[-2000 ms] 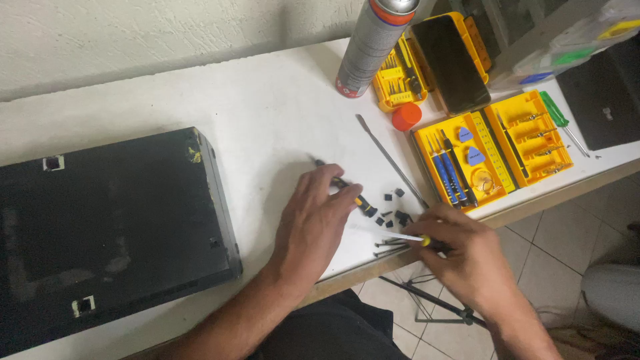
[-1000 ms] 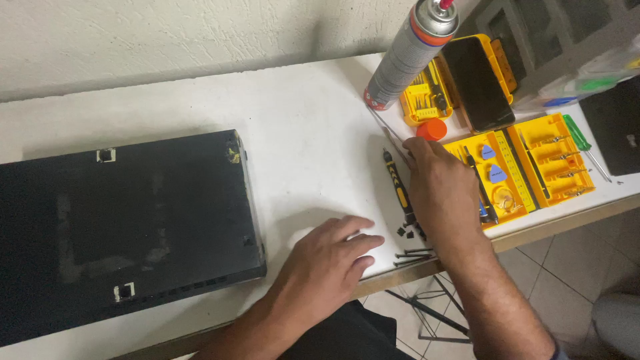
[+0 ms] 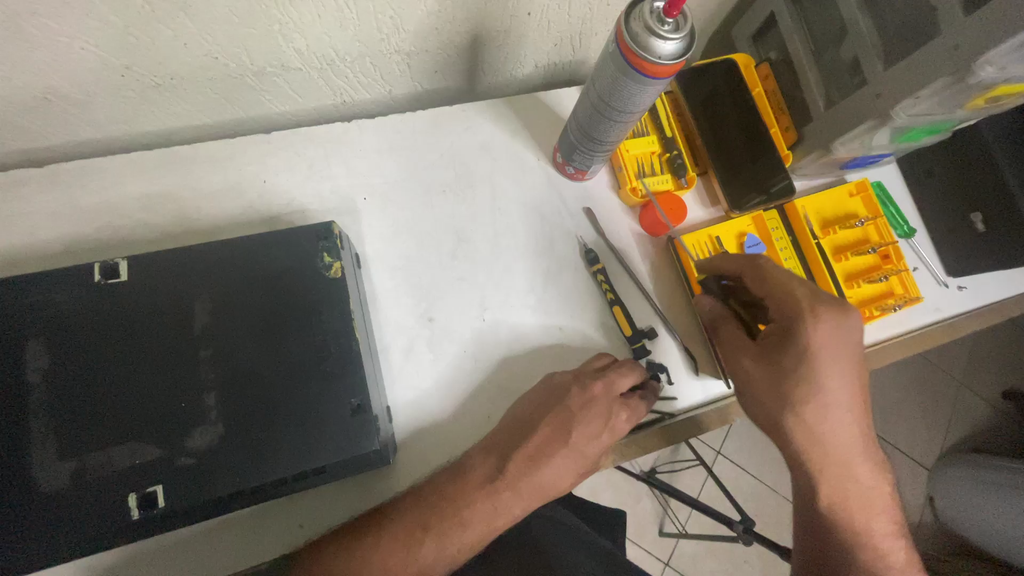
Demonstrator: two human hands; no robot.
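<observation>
My left hand point(image 3: 572, 416) rests at the table's front edge, its fingertips on small black pieces point(image 3: 658, 373) and over dark screws point(image 3: 662, 414). Whether it grips any is hidden. My right hand point(image 3: 788, 336) is above the front of the yellow tool case point(image 3: 852, 240), closed around a dark-handled tool point(image 3: 732, 302) whose thin shaft seems to point up and left, past the red-orange cap point(image 3: 662, 214). Between the hands lie a black and yellow precision screwdriver point(image 3: 614, 302) and a thin metal pry bar point(image 3: 640, 284). A black console-like box point(image 3: 200, 384) lies flat at left.
A spray can point(image 3: 620, 96) stands at the back beside a smaller yellow bit case point(image 3: 656, 156) and a smartphone point(image 3: 732, 132). A green screwdriver point(image 3: 894, 212) lies right of the tool case. A tripod point(image 3: 744, 524) is below the table edge.
The black and yellow screwdriver, in my left hand two seconds ago, lies on the table. My left hand has moved right to the small pieces. My right hand has a dark-handled tool in it.
</observation>
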